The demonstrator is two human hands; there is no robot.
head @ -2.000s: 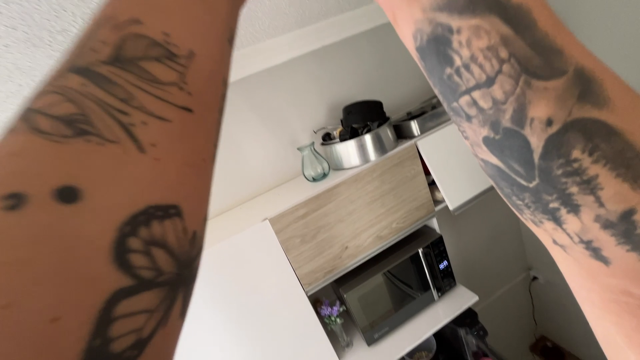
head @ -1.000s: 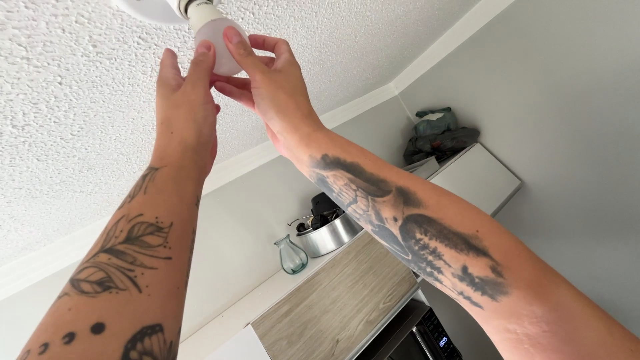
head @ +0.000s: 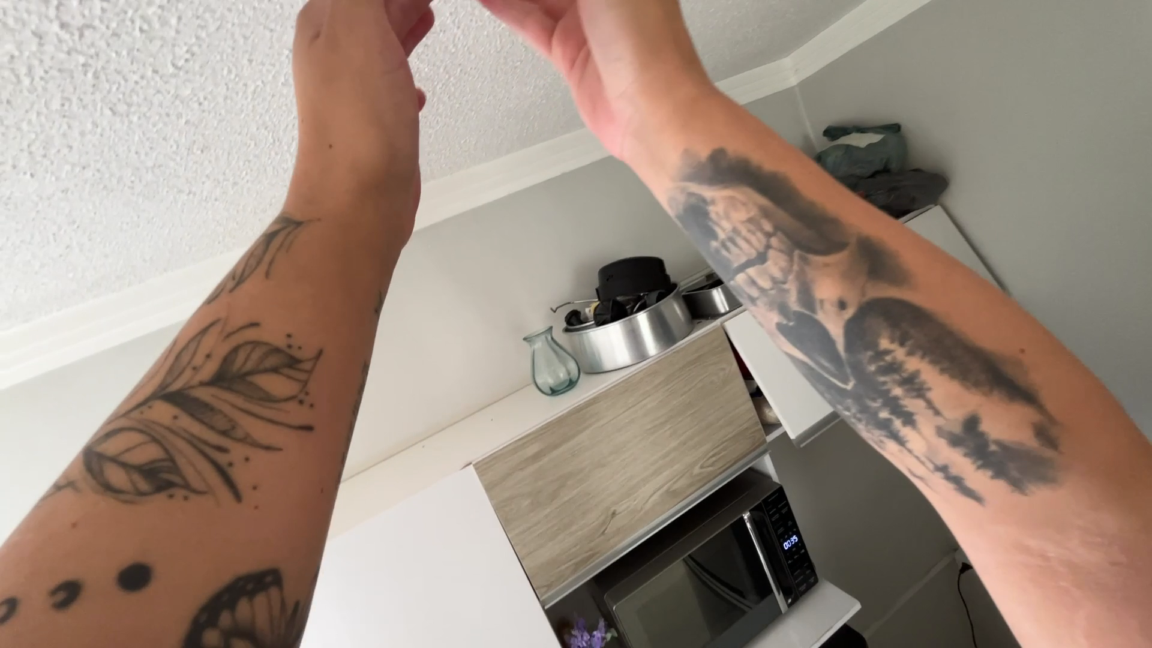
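Both of my arms reach up toward the white textured ceiling (head: pixel 135 117). My left hand (head: pixel 360 81) is at the top, left of centre, its fingertips cut off by the upper edge of the view. To its right, my right hand (head: pixel 603 54) is also partly cut off at the top, with a gap between the two palms. Whatever the fingers touch lies outside the view. The light bulb and its ceiling socket do not show at this moment.
Below stand wall cabinets with a wood-grain door (head: pixel 621 468), and a microwave (head: pixel 702 576) under it. On top are a glass vase (head: pixel 552 364), a metal pot (head: pixel 630 333) holding black items, and dark bags (head: pixel 873 166) by the corner. Purple flowers (head: pixel 589 633) show low down.
One second ago both hands were around a bulb at the ceiling socket. The view has since tilted down, so the bulb and fingertips are out of sight.
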